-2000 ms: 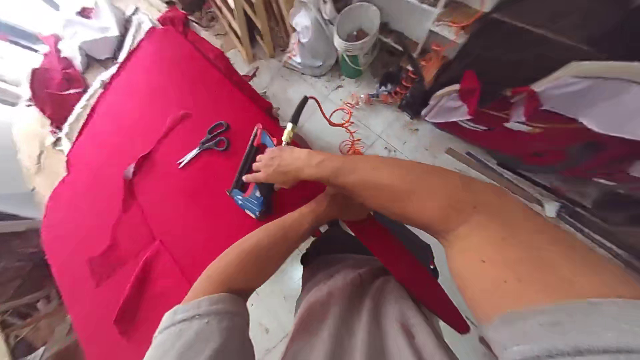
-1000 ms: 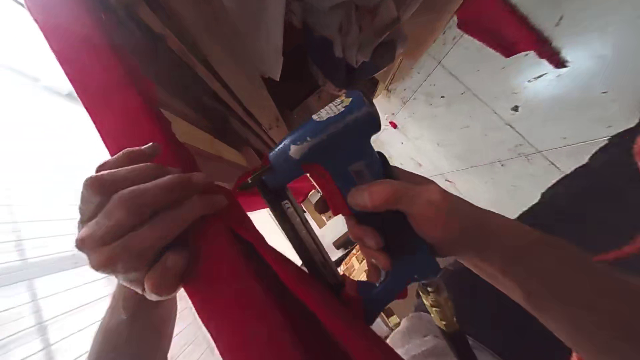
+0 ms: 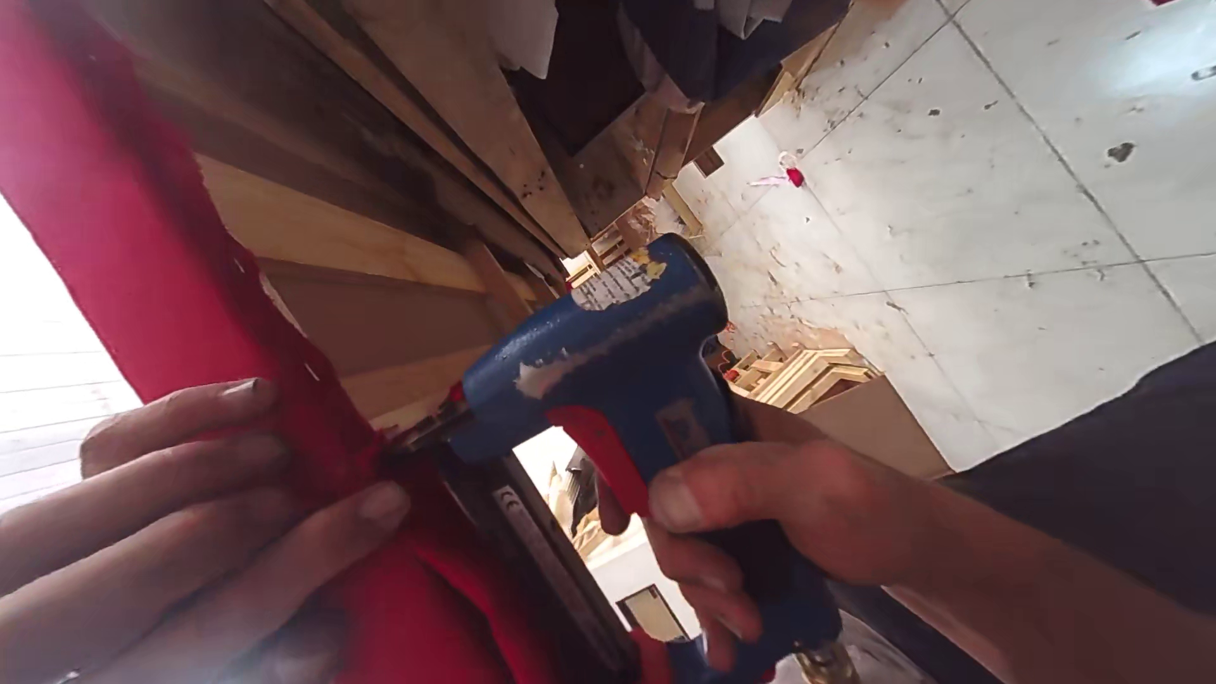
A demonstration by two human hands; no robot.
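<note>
A blue pneumatic staple gun (image 3: 608,351) with a red trigger fills the middle of the head view, its nose against red fabric (image 3: 190,285) wrapped over the edge of a wooden frame (image 3: 351,233). My right hand (image 3: 779,513) is closed round its handle, fingers by the trigger. At the left, my left hand (image 3: 209,513) presses and pinches the fabric beside the nose, fingertips on the folded edge. Staples show along the fabric edge above. A brass air fitting (image 3: 828,663) sits at the handle's end.
Wooden boards run away behind the fabric. Cut wood pieces (image 3: 807,380) lie stacked on the far floor, beside a brown panel (image 3: 874,427). A small red scrap (image 3: 794,177) lies on the tiled floor (image 3: 997,218). Dark cloth (image 3: 1102,475) is at the right.
Two seconds ago the staple gun was over the broad red fabric, near scissors; since one second ago it has been at the fabric edge. The view has moved much closer.
</note>
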